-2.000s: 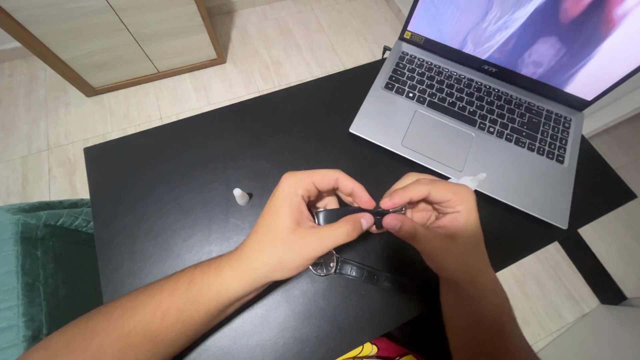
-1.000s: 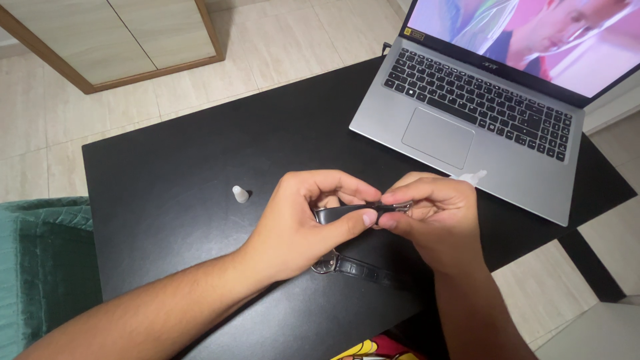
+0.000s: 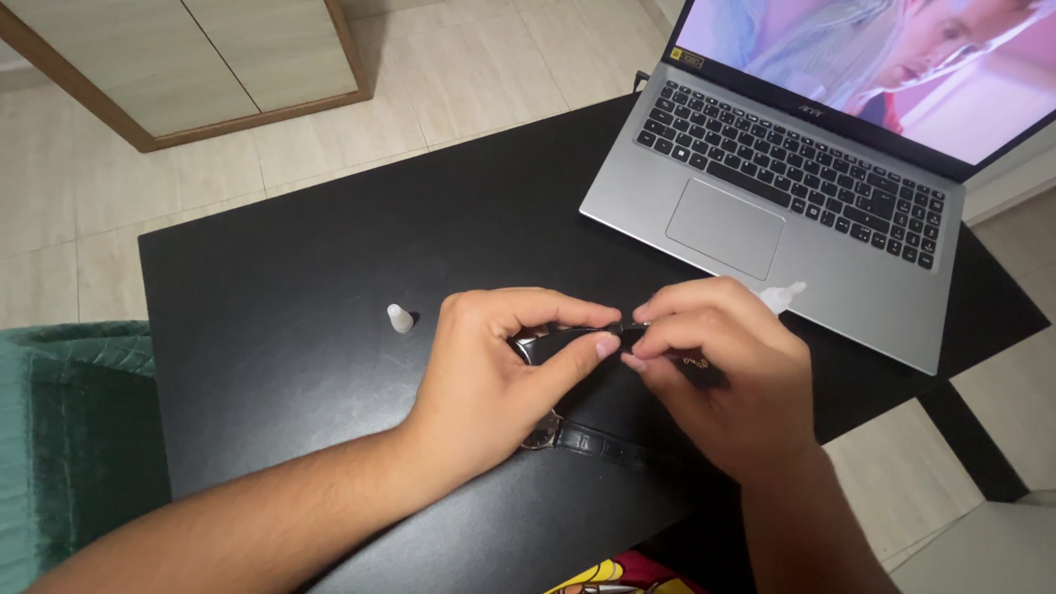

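Between finger and thumb, my left hand [image 3: 511, 363] grips a black watch strap [image 3: 565, 340]; part of a metal watch case shows inside the palm. My right hand [image 3: 726, 371] pinches the far end of the same strap, fingertips almost meeting those of my left hand. A small dark piece with gold-coloured lettering shows under the right fingers. Below the hands, a second watch [image 3: 542, 432] with a black leather strap [image 3: 602, 443] lies on the black table, partly hidden by my left hand. A small white cap [image 3: 400, 318] stands left of my hands.
An open silver laptop [image 3: 726, 227] sits at the table's [image 3: 330, 239] right side. A white nozzle-like piece [image 3: 782, 295] shows behind my right hand. Green upholstery [image 3: 82, 445] is at left, a wooden cabinet [image 3: 198, 66] at upper left, and colourful cloth [image 3: 627, 575] at the bottom edge.
My right hand's fingers have shifted slightly on the strap, and a small gap now shows between the two hands' fingertips. The picture on the laptop screen has changed.
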